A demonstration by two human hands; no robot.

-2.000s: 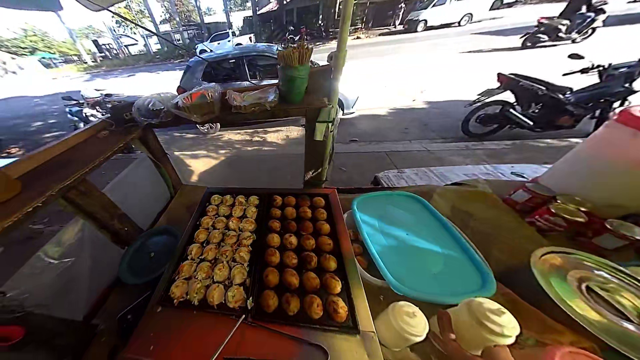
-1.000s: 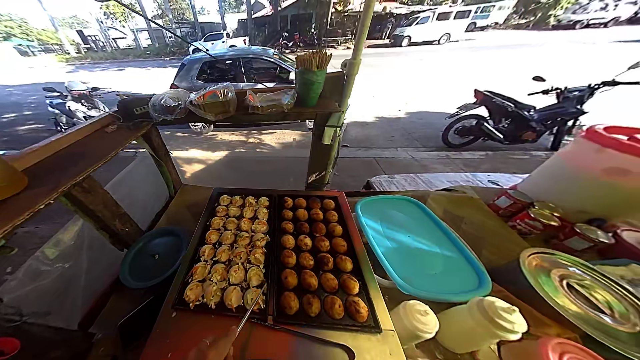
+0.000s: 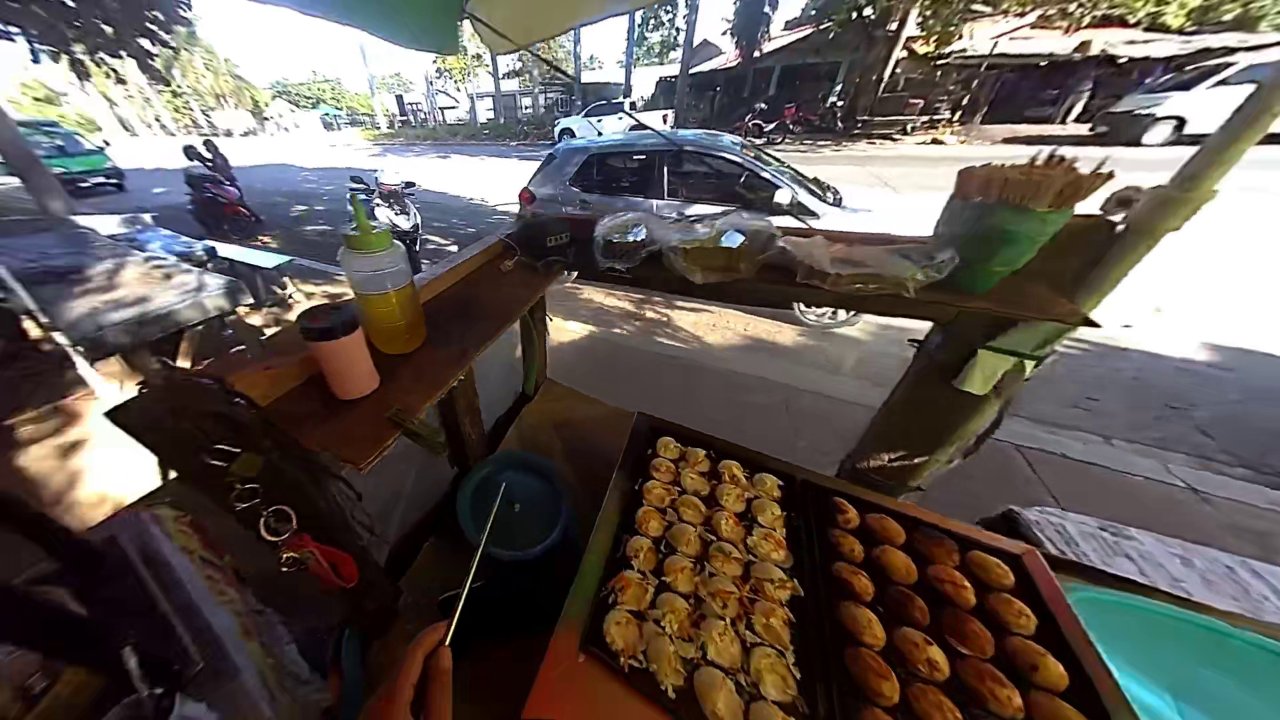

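At the bottom, left of the pans, my left or right hand cannot be told for certain by shape, but it looks like my right hand [image 3: 415,680], closed on a thin metal pick [image 3: 474,565] that points up over a blue plastic bowl [image 3: 515,508]. Beside it, a dark molded pan holds rows of pale, ragged batter balls [image 3: 685,540]. The adjoining pan holds smoother, browned balls [image 3: 920,652]. My other hand is out of view.
A squeeze bottle of yellow liquid [image 3: 390,300] and a dark-lidded pink container [image 3: 340,352] stand on the left wooden shelf. Sticks in a green holder [image 3: 1005,235] and plastic bags [image 3: 720,245] sit on the front ledge. A turquoise lid [image 3: 1180,655] lies right.
The view has swung left. The pick, over the pans' lower edge one second ago, now points over the blue bowl. The hand by the white bottles two seconds ago is no longer in view.
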